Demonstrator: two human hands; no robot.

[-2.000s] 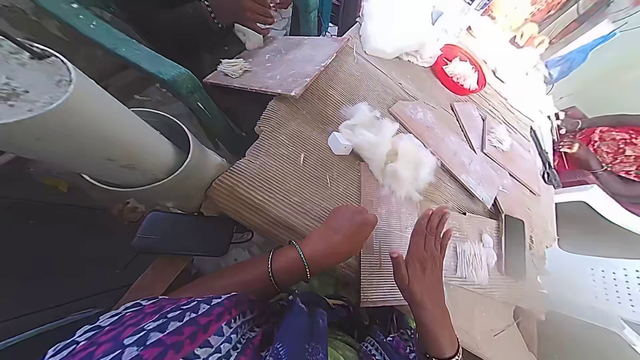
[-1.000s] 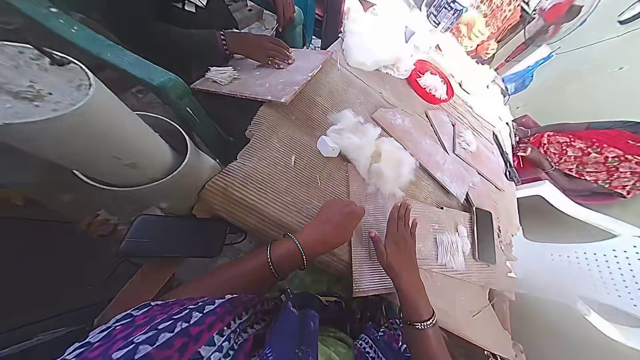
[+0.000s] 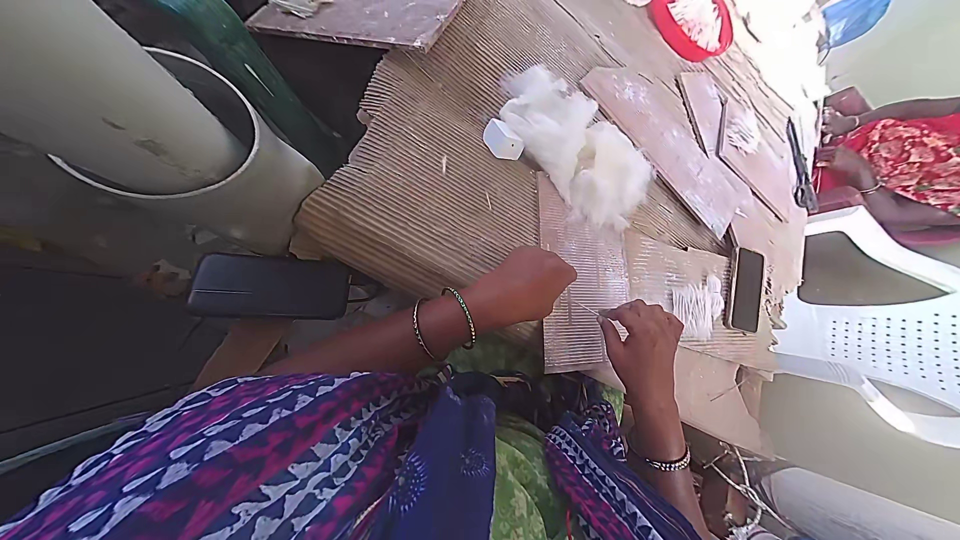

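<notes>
My left hand (image 3: pixel 529 285), wearing two bangles at the wrist, is curled at the left edge of a ribbed board (image 3: pixel 574 341). My right hand (image 3: pixel 643 334) pinches one end of a thin white cotton strand (image 3: pixel 587 307) between thumb and fingertips. The strand runs toward my left fist, whose fingertips are hidden. White cotton wool (image 3: pixel 611 172) lies in fluffy clumps over the board's far end, beside a small white container (image 3: pixel 502 139). A row of white cotton wicks (image 3: pixel 697 306) rests to the right of my right hand.
A smartphone (image 3: pixel 746 289) lies right of the wicks, and scissors (image 3: pixel 801 169) lie beyond. Flat boards (image 3: pixel 660 142) and a red bowl (image 3: pixel 690 30) are farther back. A black power bank (image 3: pixel 268 286) is at left. Another person sits at right near a white plastic chair (image 3: pixel 892 337).
My right hand was flat with fingers extended on the board; now its fingers are bent and pinch the strand. The view has moved closer to the near part of the table.
</notes>
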